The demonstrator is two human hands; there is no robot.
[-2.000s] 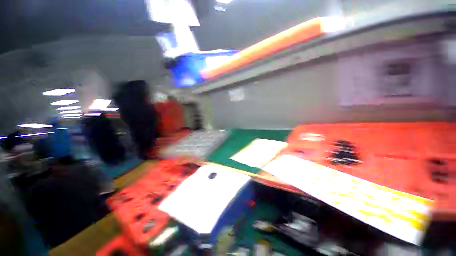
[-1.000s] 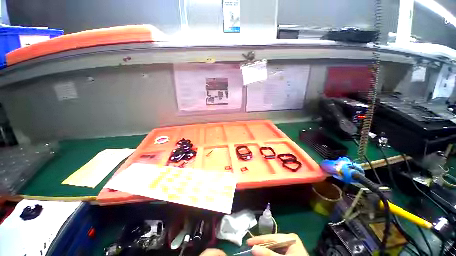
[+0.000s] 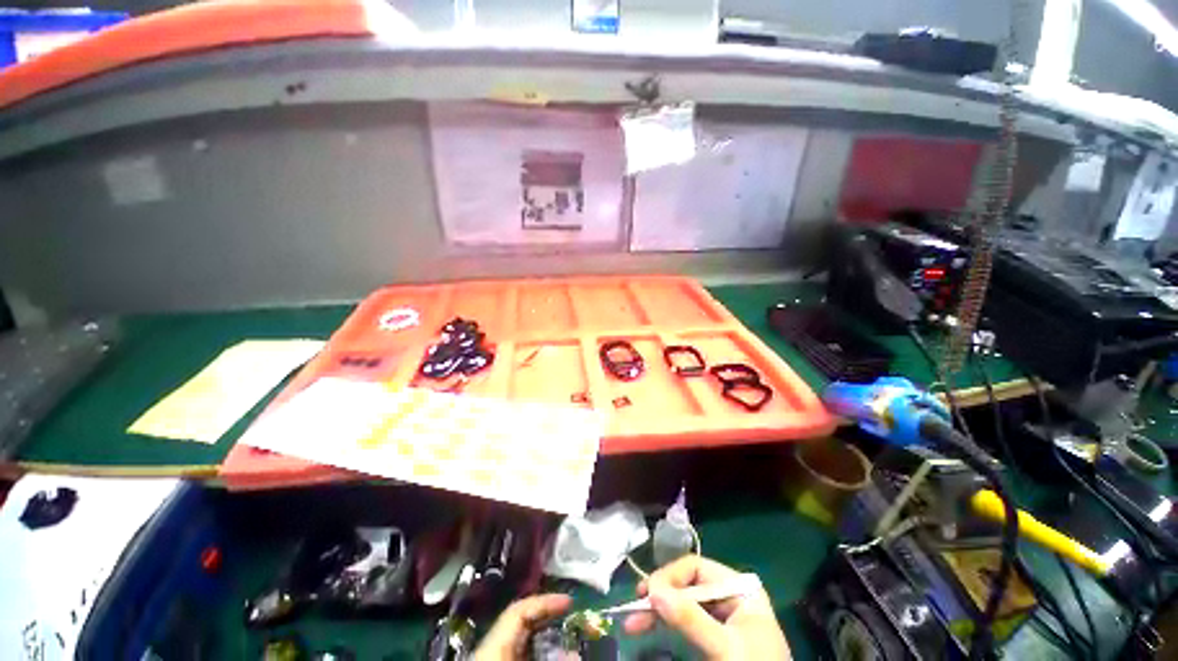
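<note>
My left hand (image 3: 519, 628) is at the bottom centre and holds a small dark housing with a gold-green inside (image 3: 584, 629). My right hand (image 3: 711, 617) is just right of it and holds thin pale tweezers (image 3: 633, 607) like a pen, their tip at the housing. Whether the tip touches it is too small to tell. The lower parts of both hands are cut off by the bottom edge. A white cloth (image 3: 596, 544) and a small dispensing bottle (image 3: 673, 532) stand just beyond the hands.
An orange-red tray (image 3: 549, 433) holds black frames (image 3: 739, 385), a dark pile of parts (image 3: 457, 354) and a sticker sheet (image 3: 433, 439). At right are a blue handle (image 3: 882, 403), a yellow soldering iron (image 3: 1041, 533) and a fan box (image 3: 863, 607). A blue bin (image 3: 162, 581) is at left.
The view has swung from the left over to the bench, then tilted down slightly. Both hands have come further into view, and the housing now shows between them.
</note>
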